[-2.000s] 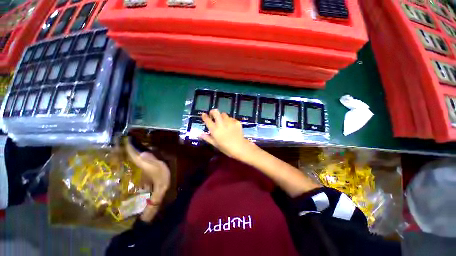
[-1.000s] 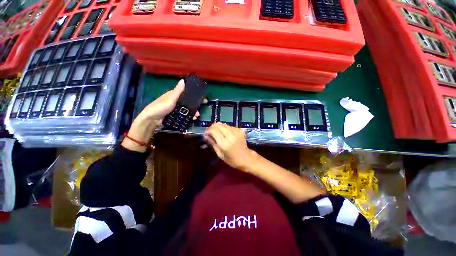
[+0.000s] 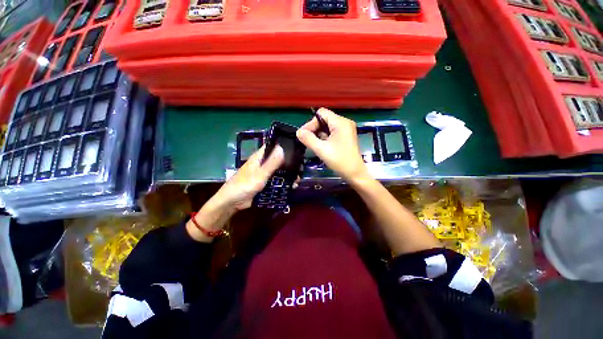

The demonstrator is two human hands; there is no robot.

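My left hand [image 3: 250, 177] holds a black keypad phone [image 3: 283, 159], tilted, over the table edge, with my thumb on its screen side. My right hand [image 3: 334, 142] is at the phone's upper right corner, fingertips close together, with a thin dark stick [image 3: 320, 120] between the fingers. It looks like tweezers, but its tip is hard to see. Behind the hands lies a clear lens tray [image 3: 406, 167] with black-bordered display windows [image 3: 395, 142]; both hands and the phone hide its middle.
Red foam trays [image 3: 278, 69] are stacked behind, with another foam stack [image 3: 492, 99] at right. Stacked lens trays [image 3: 59, 152] stand at left. A crumpled white cloth [image 3: 449, 138] lies on the green mat [image 3: 198, 142]. Boxes of yellow liners [image 3: 456, 215] are below the edge.
My left hand has brought the phone right and down, closer to my body. My right hand has moved up from the table edge to the phone's top corner. The whole view has shifted slightly.
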